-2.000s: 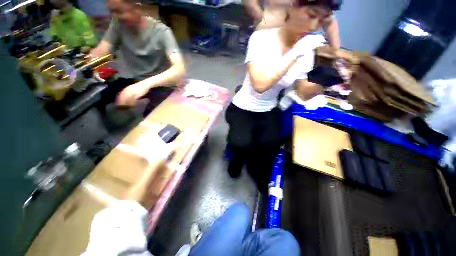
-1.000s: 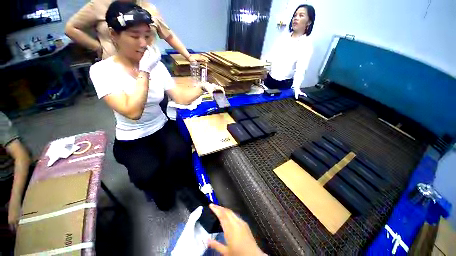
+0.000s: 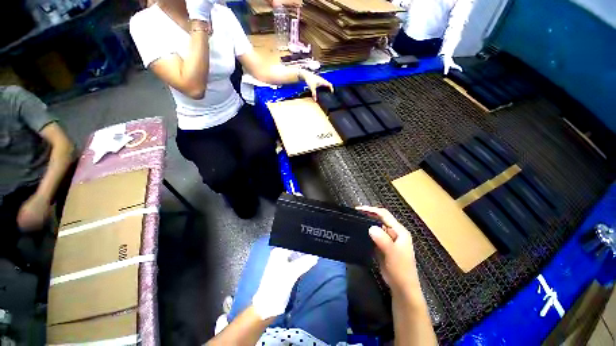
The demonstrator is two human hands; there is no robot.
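Observation:
A flat black device housing [image 3: 325, 230] with pale "TRENDNET" lettering is held up in front of me, its lettered face towards me and slightly tilted. My left hand [image 3: 282, 280], in a white glove, holds it from below at its left part; some fingers are hidden behind it. My right hand [image 3: 392, 246], bare, grips its right end with the thumb on the near face. More black housings [image 3: 496, 226] lie in rows on a tan cardboard sheet [image 3: 442, 219] on the dark mesh conveyor [image 3: 378, 165], to the right of my hands.
A coworker [image 3: 209, 74] at the front left touches housings beside another cardboard sheet [image 3: 304, 126]. A pink-wrapped bench [image 3: 152, 223] stands left. Blue plastic wrap [image 3: 503, 324] edges the conveyor. Stacked cartons [image 3: 348, 30] stand at the far end. Another person sits far left.
The view has turned from the side bench towards the conveyor. Both hands have raised the housing from low near my lap, and its lettered face now shows. The coworker's hand has moved down onto the housings.

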